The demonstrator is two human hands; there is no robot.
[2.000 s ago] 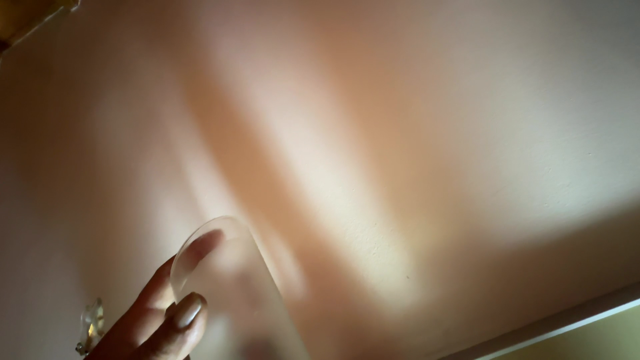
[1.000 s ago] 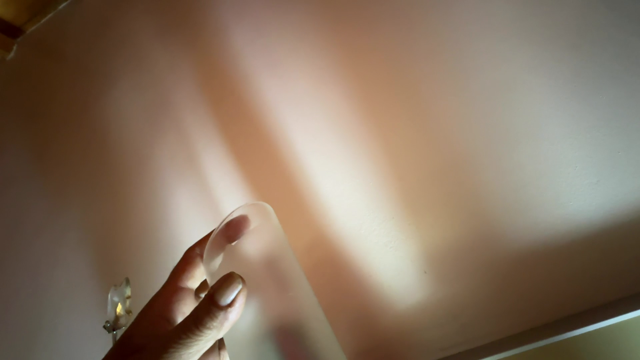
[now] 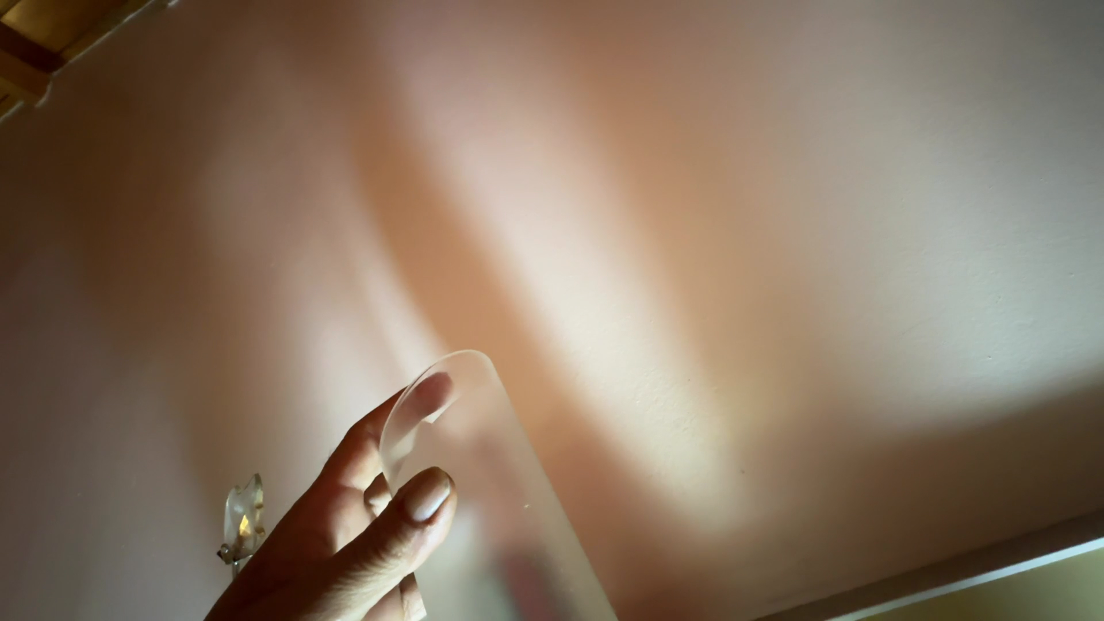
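Note:
My left hand (image 3: 371, 535) comes in from the lower left and grips a translucent, frosted sheet or shade (image 3: 492, 509) with a rounded top. Its thumb lies on the near face at the left edge, and the fingers are behind, one fingertip showing through near the top. Whether the piece is glass or plastic I cannot tell. Its lower end runs out of the frame, and a blurred reddish shape shows through it low down. My right hand is not in view.
A plastered wall (image 3: 802, 259) with bands of light and shadow fills the background. A small clear fitting (image 3: 245, 513) with a yellow glint is left of my hand. Wooden boards (image 3: 52, 26) are at the upper left, and a pale trim edge (image 3: 975, 578) crosses the lower right.
The view has shifted somewhat, bringing more of the wooden boards into the frame. My left hand keeps its hold on the translucent piece, and both appear slightly higher and farther right in the picture.

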